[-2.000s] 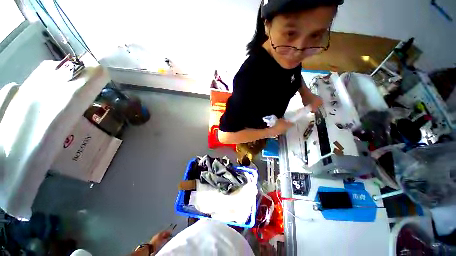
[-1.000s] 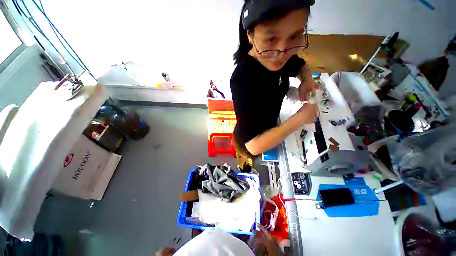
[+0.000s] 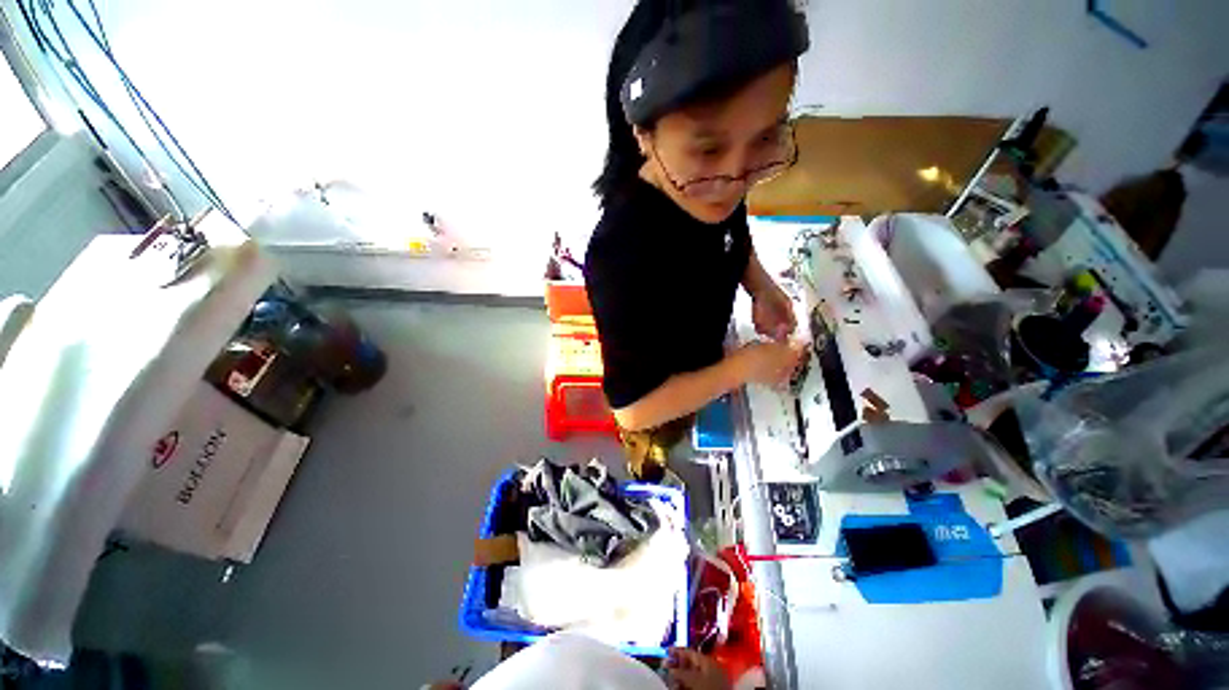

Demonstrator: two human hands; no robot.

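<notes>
A blue crate (image 3: 475, 609) holding grey and white cloth stands in front of me. My right hand (image 3: 696, 669) is small and cut off at the bottom edge, by the crate's near right corner; whether it touches the crate is unclear. Only a sliver of my left hand (image 3: 446, 685) shows at the bottom edge. What either hand holds is hidden. A person in black (image 3: 663, 290) is at the white sewing machine (image 3: 883, 456), both hands near its needle side. A black smartphone (image 3: 890, 546) lies on a blue mat (image 3: 964, 573).
The white sewing table (image 3: 917, 640) runs along the right. A red-orange stool (image 3: 580, 404) is behind the person. A Boloon-like labelled box (image 3: 223, 479) stands below the white-covered ironing table (image 3: 101, 404) at left. A white tub (image 3: 1065, 634) and clear plastic bag (image 3: 1112, 465) are at right.
The person has turned from facing me towards the machine and lowered their head; the white item once between their hands no longer shows clearly. My left hand has dropped almost out of view.
</notes>
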